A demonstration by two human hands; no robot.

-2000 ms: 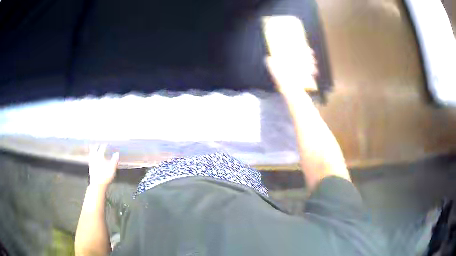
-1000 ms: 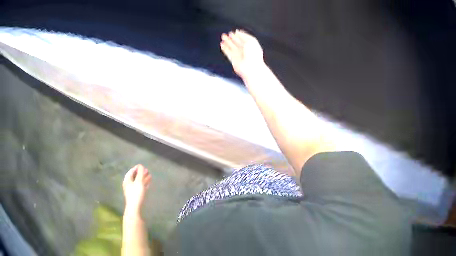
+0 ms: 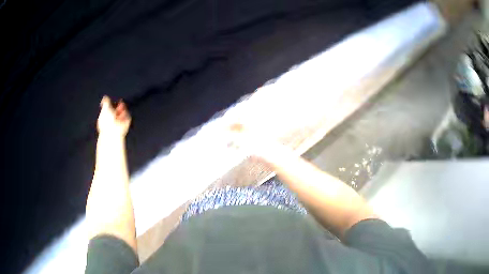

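Black fabric covers the table, with its scalloped edge along a bright white strip. My left hand is over the fabric at the left, fingers curled and pinching the cloth. A dark, jagged crease or ply edge runs from its fingertips up to the right. My right hand is low over the white strip, near the scalloped edge. It is washed out by glare, so its fingers and anything in them cannot be made out.
The table's pale near edge runs diagonally beside my body. Grey floor with pale specks lies to the right. A large whitish surface is at the lower right. Blurred dark and pale items stand at the far right.
The view has swung round, and the table now slants up to the right. My left hand has moved from beside the table onto the fabric. My right hand has moved from the fabric to the white strip.
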